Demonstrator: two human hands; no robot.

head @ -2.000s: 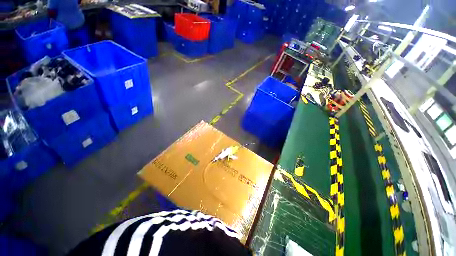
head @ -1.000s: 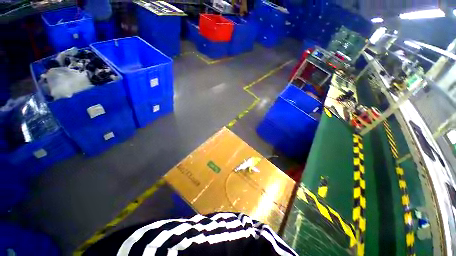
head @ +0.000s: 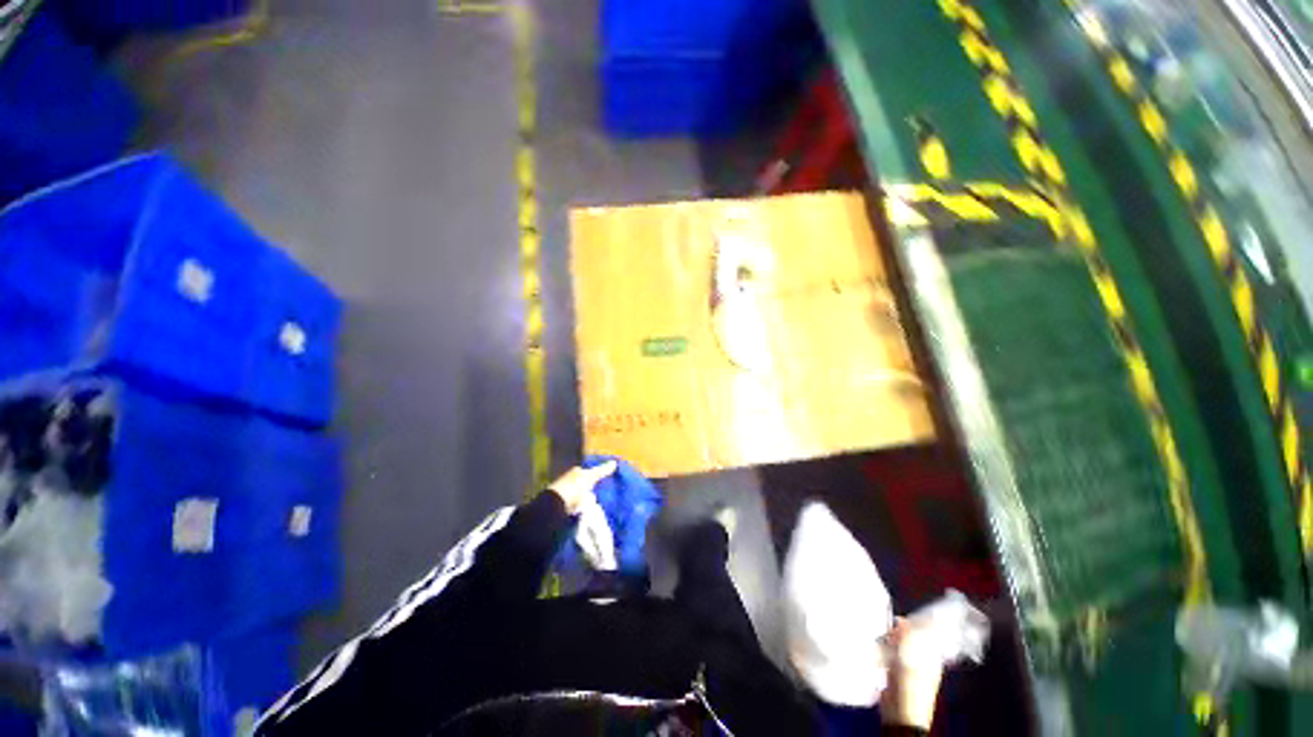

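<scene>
My left hand (head: pixel 580 484) is at lower centre, closed on a blue cloth bundle (head: pixel 628 507), with a white piece (head: pixel 595 536) hanging beside it. My right hand (head: pixel 916 674) is at the bottom, right of centre, blurred. Crumpled whitish material (head: pixel 953 629) is at its fingers and seems held. A large white bag or bundle (head: pixel 837 608) lies against its left side; whether the hand grips it is unclear. A brown cardboard carton (head: pixel 641 274) with a green label lies flat ahead of my hands. A small white item (head: pixel 739 292) on it is blurred by glare.
A green bench (head: pixel 1058 331) with yellow-black tape runs along the right, with clear crumpled plastic (head: pixel 1238 638) on it. Blue bins (head: pixel 245 497) stand at the left, one holding white and dark bags (head: pixel 51 547). Another blue bin (head: pixel 677 65) is beyond the carton. Yellow tape (head: pixel 530 259) marks the floor.
The view has tipped down toward the carton and my body. Both hands have come into view, the left with the blue bundle, the right beside white material.
</scene>
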